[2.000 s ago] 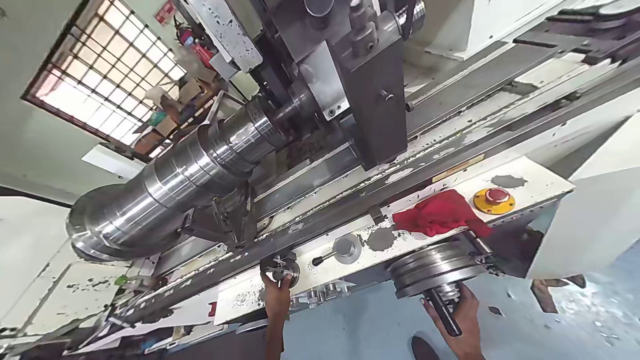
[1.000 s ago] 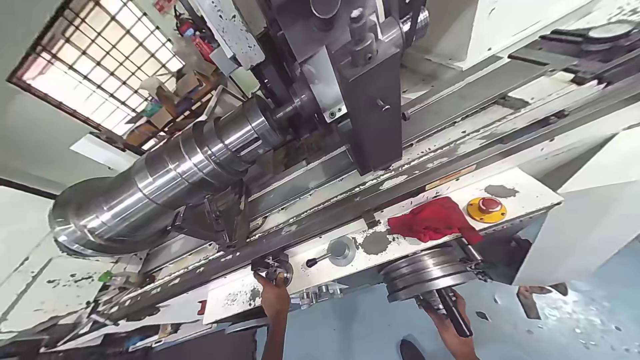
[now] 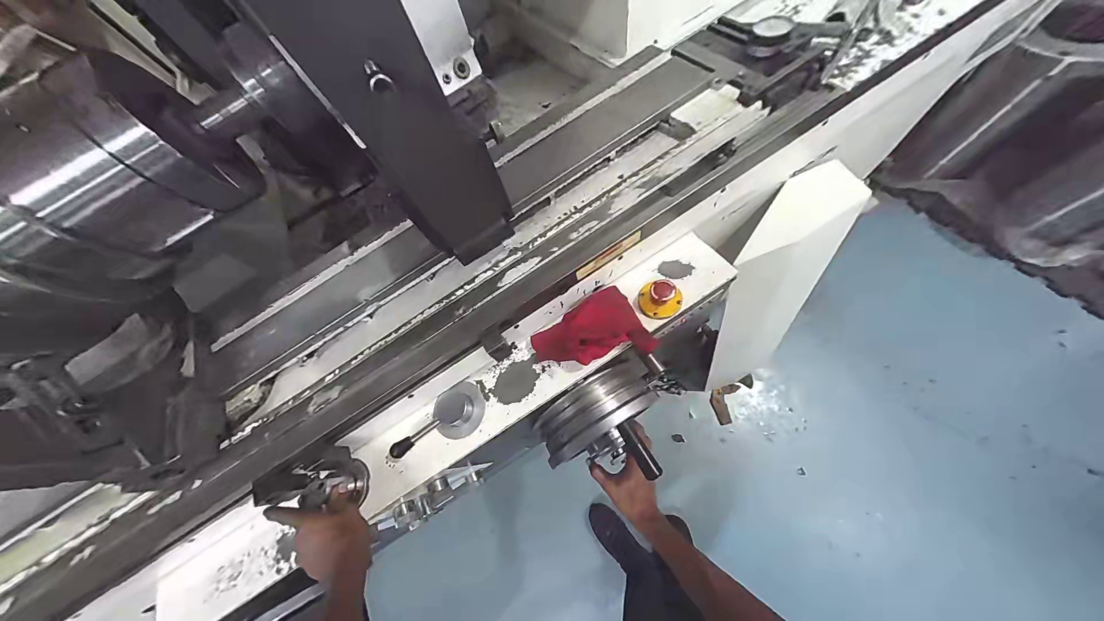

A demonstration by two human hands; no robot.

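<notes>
My left hand (image 3: 332,539) grips a small round metal handwheel (image 3: 347,483) on the machine's white front ledge. My right hand (image 3: 630,483) is at the hub of a large steel handwheel (image 3: 597,410), its fingers round the base of the black crank handle (image 3: 640,450). Between the hands, a lever with a black knob (image 3: 402,447) rises from a round grey boss (image 3: 459,409). At the upper left, a polished cylindrical steel workpiece (image 3: 112,164) lies beside the dark machine head (image 3: 405,121).
A red cloth (image 3: 595,328) lies on the ledge next to a red push button on a yellow base (image 3: 661,298). Long machine ways (image 3: 604,164) run diagonally behind. A white panel (image 3: 789,267) juts out at the right. My shoes (image 3: 617,530) stand on the blue floor (image 3: 906,431).
The view has swung down and to the right, so the window is out of sight. Both hands stay at the same handwheels.
</notes>
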